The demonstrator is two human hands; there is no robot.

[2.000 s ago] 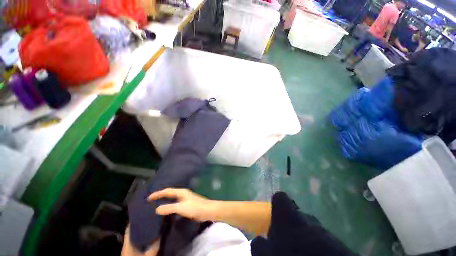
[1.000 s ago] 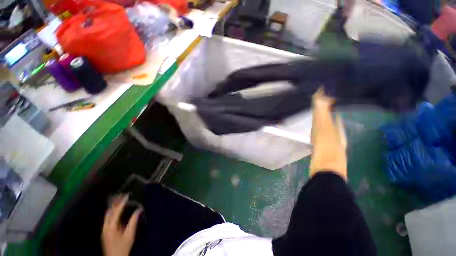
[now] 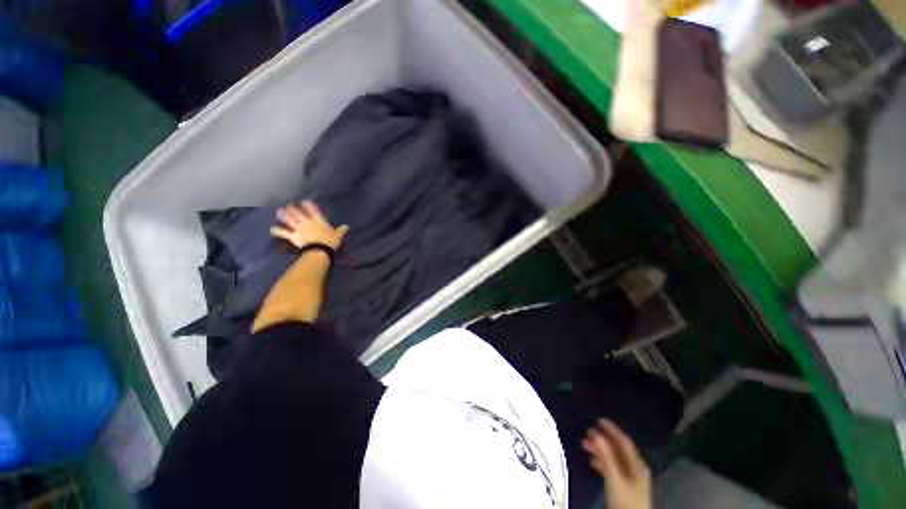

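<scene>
Dark garments (image 3: 397, 199) lie heaped in a deep grey bin (image 3: 134, 288) at my left. My left hand (image 3: 310, 227), with a dark band on the wrist, is on top of the heap with its fingers spread; whether it grips any cloth is hard to tell, but the fingers look apart. My right hand (image 3: 618, 462) is at the lower edge, partly cut off and slightly blurred, over my lap, with its fingers apart and nothing seen in it.
A green-edged table (image 3: 740, 199) runs down the right. A smartphone (image 3: 691, 84) lies there on a beige piece, beside a grey parts tray (image 3: 830, 60). Blue bundles (image 3: 50, 368) stand at the far left. Metal bars of the machine stand show under the table.
The view has swung from the white bin on the right to the grey bin on the left. My right hand has let go of the dark garment; my left hand has moved onto the heap.
</scene>
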